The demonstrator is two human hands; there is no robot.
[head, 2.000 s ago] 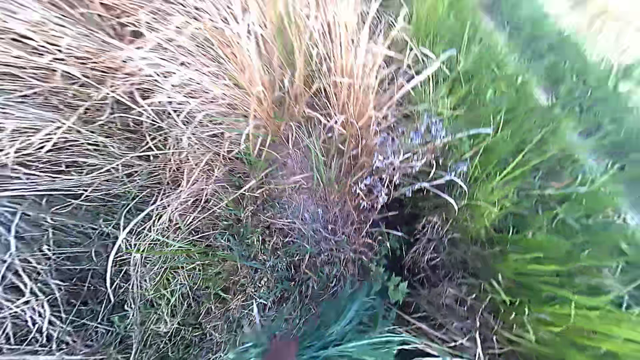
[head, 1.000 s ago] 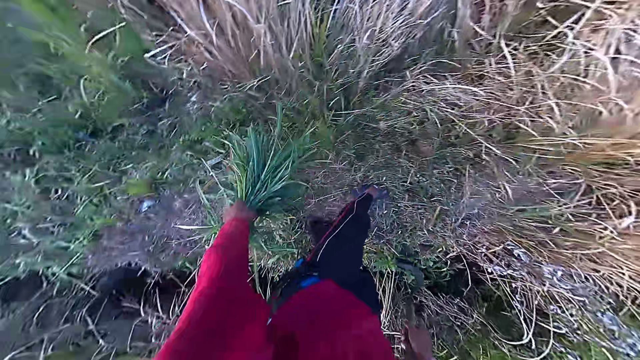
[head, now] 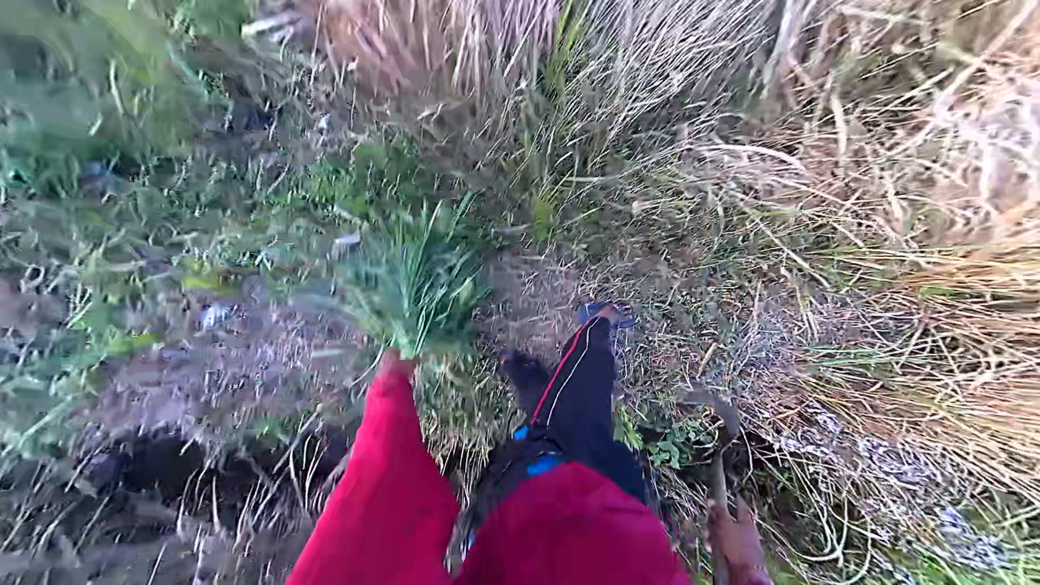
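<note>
A bundle of long green grass point(head: 422, 284) fans upward from my left hand point(head: 398, 364), whose fingers are closed around its lower stems. My red sleeve runs down from that wrist. At the lower right, my right hand point(head: 738, 543) is around the handle of a sickle point(head: 718, 479), whose curved blade rises above the fist and bends to the left; the blade is blurred. Between the hands show my legs in dark trousers with red and white stripes point(head: 573, 374), and a foot in a sandal point(head: 608, 314).
Tall dry grass point(head: 666, 65) stands ahead, and dry straw point(head: 959, 325) lies at the right. Low green weeds point(head: 146, 187) cover the left. A dark ditch-like edge point(head: 187, 463) crosses the lower left. Small leafy plants point(head: 674, 443) grow near the sickle.
The view has swung widely since two seconds ago. My right hand and the sickle show more plainly than one second ago; the grass bundle remains in my left hand.
</note>
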